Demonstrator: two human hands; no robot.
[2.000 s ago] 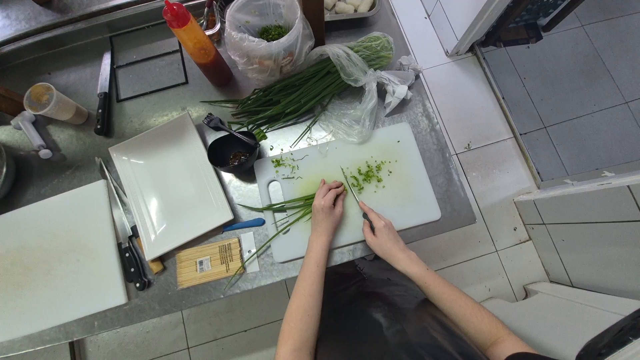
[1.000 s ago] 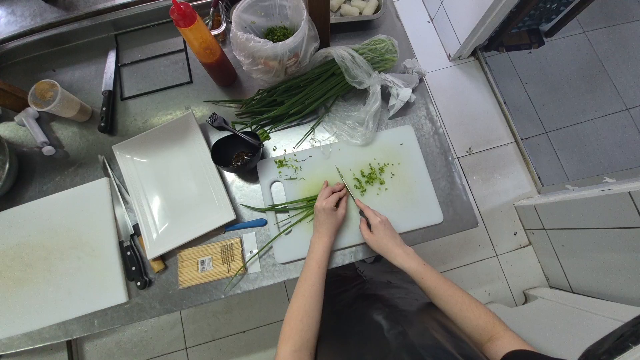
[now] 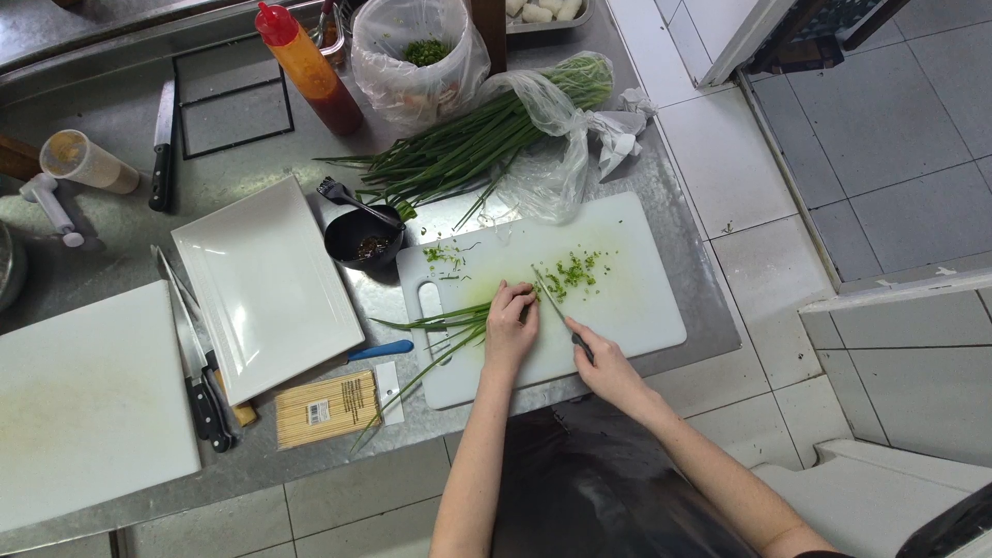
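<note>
My left hand (image 3: 511, 325) presses a small bunch of green onion stalks (image 3: 453, 319) down on the white plastic cutting board (image 3: 620, 325), the leaves trailing left past the board's handle slot. In my right hand (image 3: 608, 368) is the dark handle of a kitchen knife (image 3: 550, 293), its blade beside the fingertips of my left hand. Chopped green onion (image 3: 575, 273) lies scattered just right of the blade, with a smaller scatter at the board's upper left. Behind the board rests a large bundle of green onions (image 3: 465, 147), partly wrapped in a clear plastic bag (image 3: 554, 186).
A black bowl (image 3: 364, 236) with a brush touches the area left of the board. Beyond are a white rectangular plate (image 3: 267, 287), several knives, a pack of wooden skewers (image 3: 327, 409), a sauce bottle (image 3: 310, 70), a bag-lined container (image 3: 418, 62) and another cutting board (image 3: 93, 403).
</note>
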